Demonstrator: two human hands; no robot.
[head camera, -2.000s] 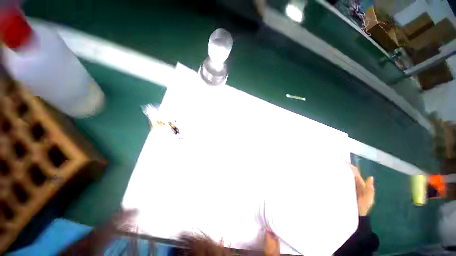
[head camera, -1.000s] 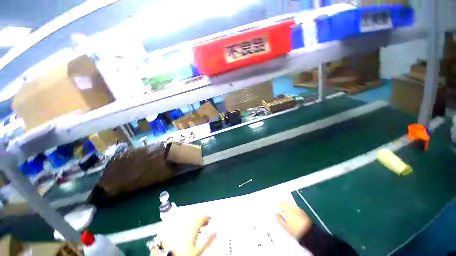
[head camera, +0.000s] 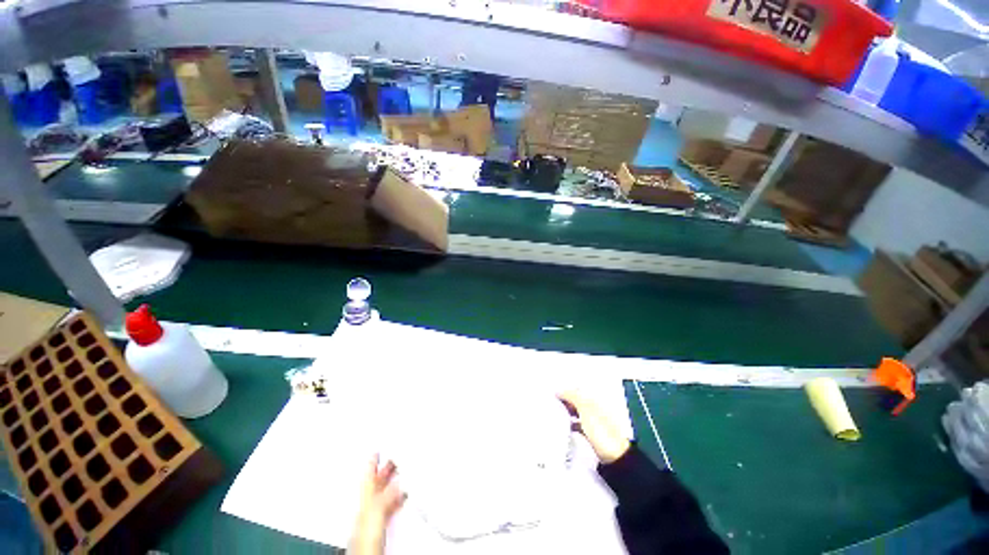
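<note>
A white plastic housing (head camera: 483, 461) lies on the white sheet (head camera: 271, 477) in front of me and blends into it. My left hand (head camera: 380, 501) is at its left edge, fingers apart. My right hand (head camera: 594, 426) is at its right edge, fingers bent over the rim. The glare hides where housing and sheet part, and I cannot tell how firmly either hand grips. A clear round-topped bottle (head camera: 358, 301) stands at the sheet's far edge, with tiny gold and dark parts (head camera: 312, 386) in a clear bag at the left.
A brown compartment tray (head camera: 92, 434) and a white squeeze bottle with red cap (head camera: 176, 366) stand left. A dark open carton (head camera: 287, 201) and a white piece (head camera: 136, 266) lie on the belt. A yellow roll (head camera: 832, 409) and orange dispenser (head camera: 895, 384) are right. A red bin (head camera: 748, 38) is overhead.
The view has tilted down and turned after a swing up to the shelf. My hands, earlier over the sheet's far part, are now at either side of the housing.
</note>
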